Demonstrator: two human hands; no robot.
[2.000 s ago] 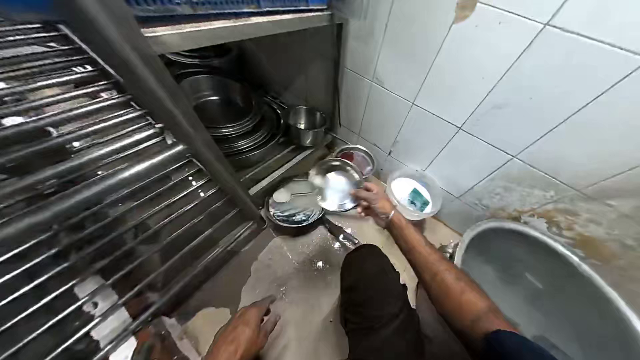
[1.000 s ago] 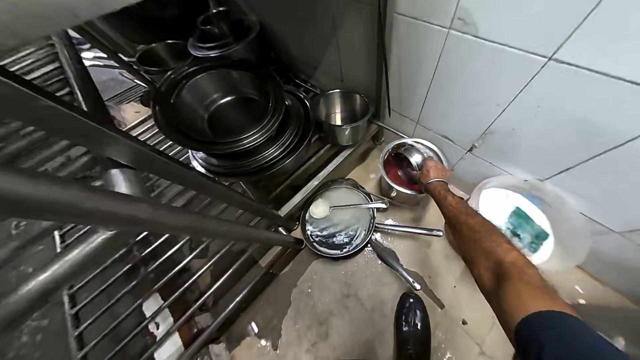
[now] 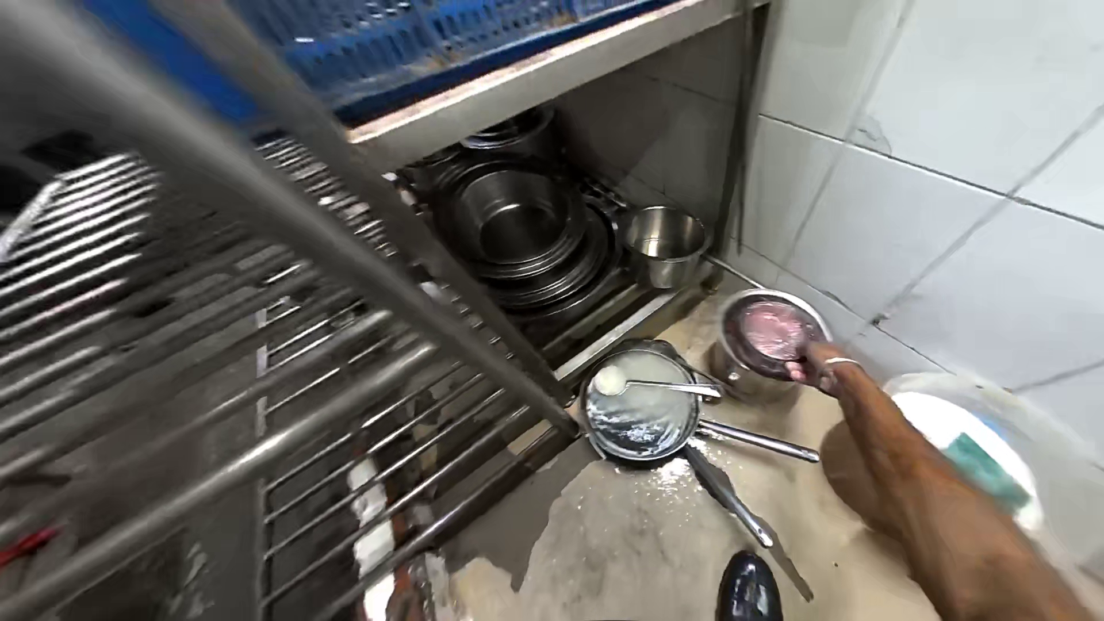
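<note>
My right hand (image 3: pixel 819 366) grips the rim of a small metal bowl (image 3: pixel 774 329), which is over the mouth of a steel pot (image 3: pixel 749 379) in the corner. Something pinkish shows in the bowl; whether it is its content or a reflection I cannot tell. Left of the pot, a frying pan (image 3: pixel 642 423) with whitish residue sits on the floor, a ladle (image 3: pixel 664 386) lying across it. A second handled utensil (image 3: pixel 733 500) extends from beneath the pan. At the right, partly behind my forearm, a green scouring pad (image 3: pixel 986 470) lies in a white tub (image 3: pixel 936 414). My left hand is out of view.
A metal rack (image 3: pixel 379 302) fills the left side. Stacked dark pans (image 3: pixel 517 224) and a steel pot (image 3: pixel 664 246) stand under a shelf (image 3: pixel 535 82) holding blue crates (image 3: pixel 431 34). A tiled wall (image 3: pixel 949 207) bounds the right. A black shoe (image 3: pixel 749 591) is on the wet floor.
Two seconds ago my right hand held a shiny round metal piece near the pan; a second ago it was inside the corner pot. Now it holds the bowl over that pot. My left hand has left view.
</note>
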